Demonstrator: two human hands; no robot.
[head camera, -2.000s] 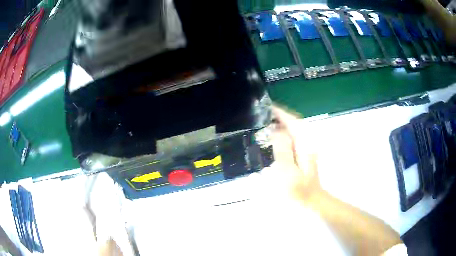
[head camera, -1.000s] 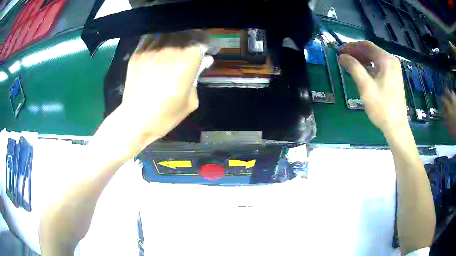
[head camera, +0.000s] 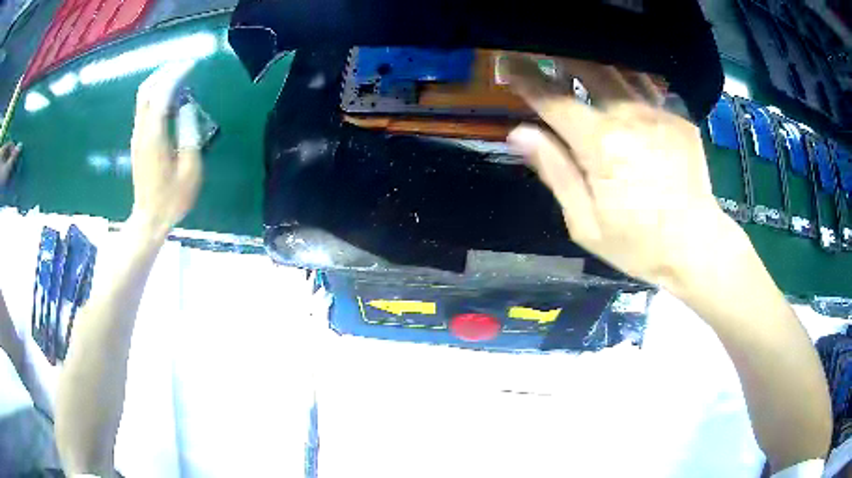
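Observation:
A dark phone-sized frame with blue film (head camera: 411, 75) lies in the orange-brown fixture (head camera: 439, 127) of the press. My right hand (head camera: 645, 177) is over the fixture's right part, thumb at its front edge. Its fingertips are blurred and hide the frame's right end; I cannot tell whether they grip it. My left hand (head camera: 163, 154) is over the green belt left of the press. A small dark-and-grey piece shows beside its fingers; I cannot tell whether it is held. The black cover (head camera: 420, 201) surrounds the fixture.
The front panel has a red button (head camera: 475, 327) between yellow arrows. Several frames (head camera: 761, 149) stand in a row on the belt (head camera: 248, 177) at right. More frames (head camera: 63, 280) lie on the white surface at left. A red tray (head camera: 79, 42) is far left. Another person's fingers show at the left edge.
My left hand has moved from the fixture to the belt at left. My right hand has moved from the belt's frame row to the fixture, where a blue-filmed frame now shows.

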